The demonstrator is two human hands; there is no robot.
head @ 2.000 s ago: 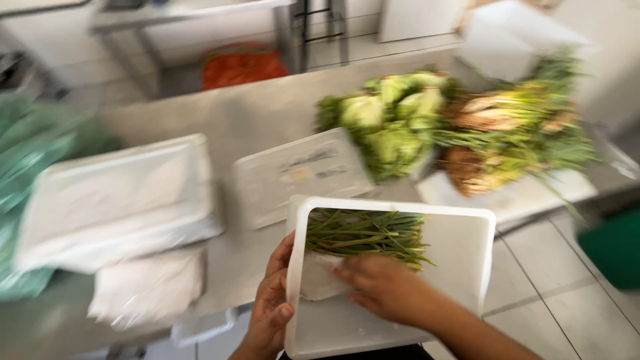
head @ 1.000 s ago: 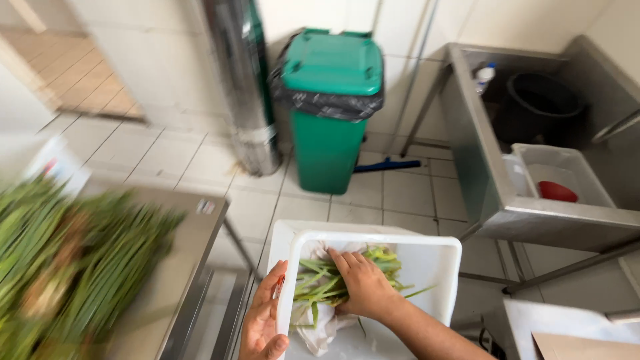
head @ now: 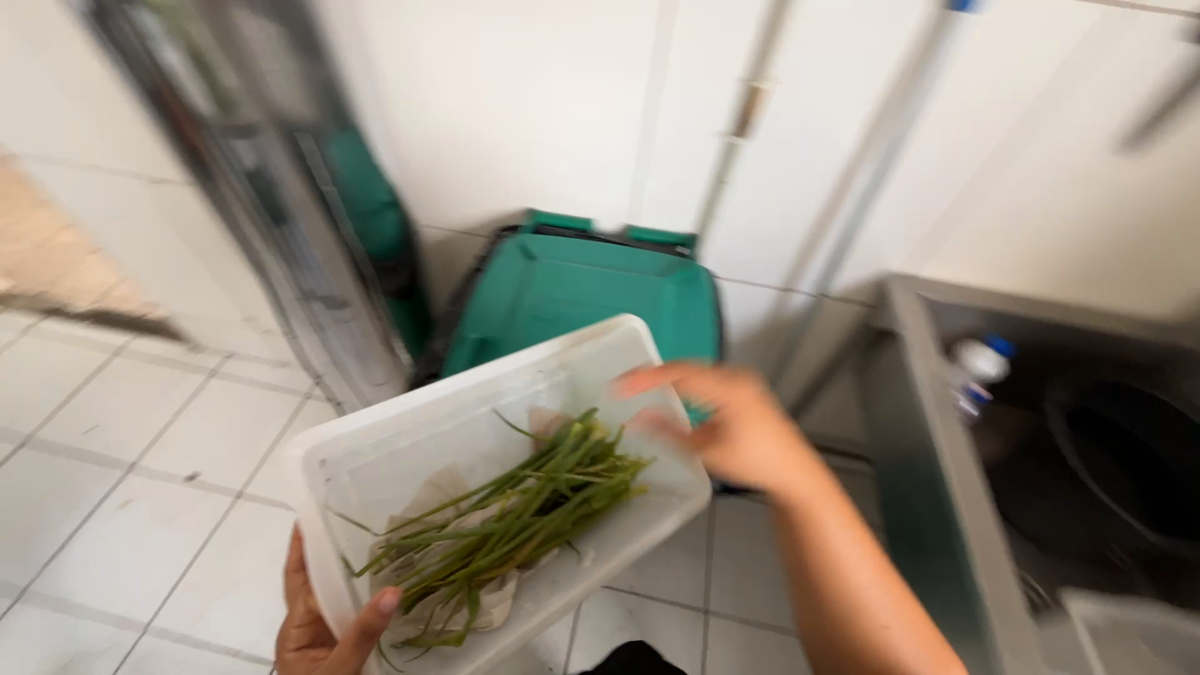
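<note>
My left hand (head: 328, 619) grips the near left end of a white plastic tub (head: 450, 398), its thumb over the rim. Inside the tub lies a bunch of long green chives or scallion leaves (head: 525, 516) on crumpled pale paper (head: 497, 605). The tub is tilted. My right hand (head: 717, 417), blurred, is over the tub's right end with fingers apart and nothing in them, near the rim; whether it touches the rim I cannot tell. Just behind the tub stands a green waste bin (head: 600, 281), its lid down, with a black bag around its edge.
A steel sink (head: 928, 422) at the right holds a black bucket (head: 1144, 459) and a bottle with a blue cap (head: 982, 361). Shiny metal cylinder (head: 291, 206) stands left of the bin. Long handles (head: 741, 122) lean on the tiled wall. White floor tiles (head: 141, 469) lie below.
The view has swung from the table with vegetables to the bin. My right hand, in among the greens before, is now out of them. The tub is now in front of the bin.
</note>
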